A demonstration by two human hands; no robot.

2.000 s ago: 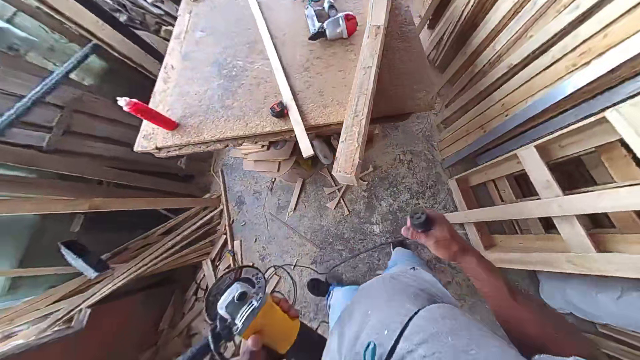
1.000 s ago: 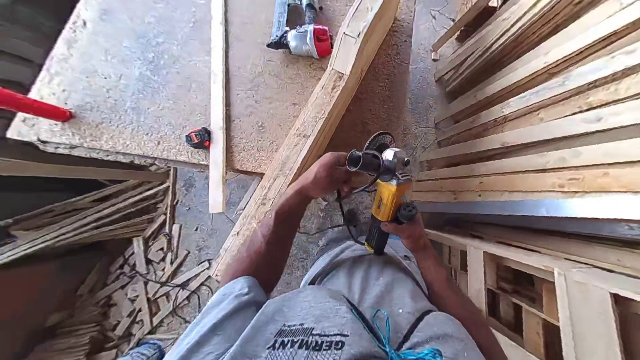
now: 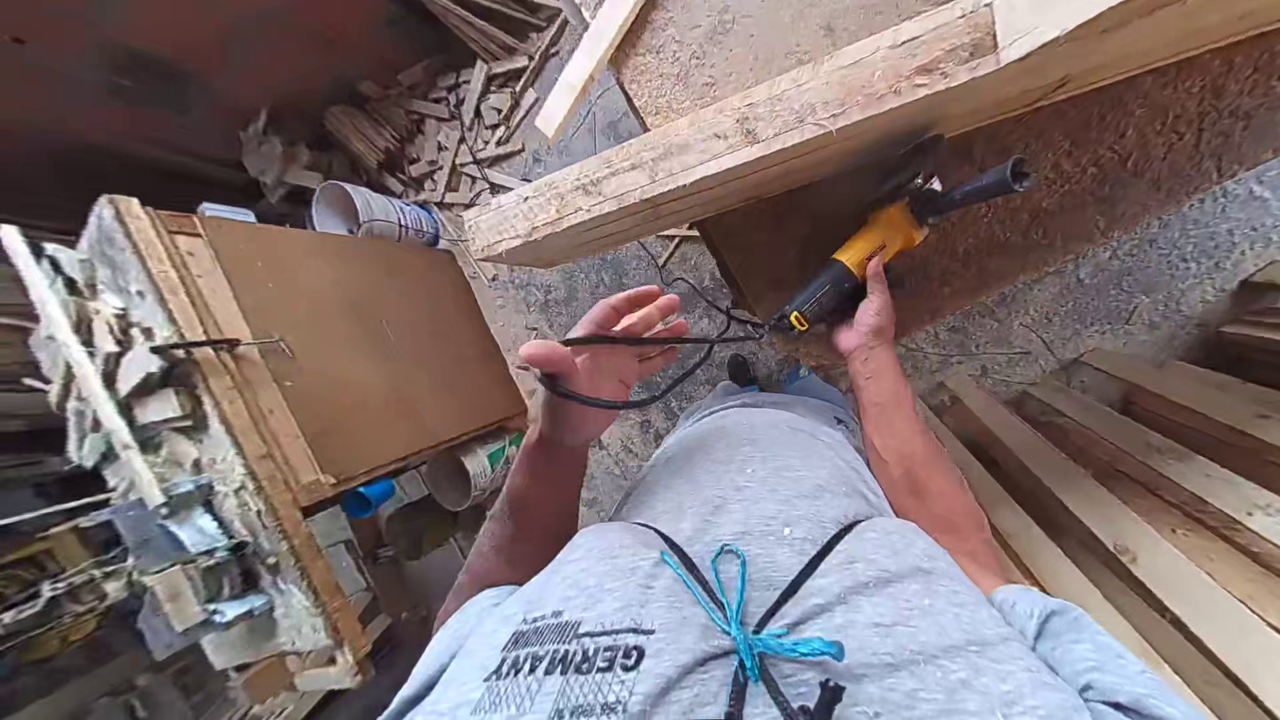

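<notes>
A yellow and black angle grinder (image 3: 860,255) is gripped near its rear by my right hand (image 3: 870,315), beside the lower side of a thick wooden beam (image 3: 740,140). Its black side handle points to the right, and its disc is dark and blurred near the beam. My left hand (image 3: 605,365) is raised left of the grinder, palm up and fingers spread, with a loop of the black power cord (image 3: 650,402) resting across it and around the thumb.
A brown board-topped bench (image 3: 370,340) stands at the left, with a white bucket (image 3: 375,212) behind it and another bucket (image 3: 470,475) below its edge. Wood offcuts (image 3: 440,130) are heaped at the upper left. Long timber pieces (image 3: 1120,510) lie at the lower right.
My left hand has moved away from the grinder to the cord. The grinder, upright in front of my body a second ago, now slants beside the beam. The view has swung strongly to the left.
</notes>
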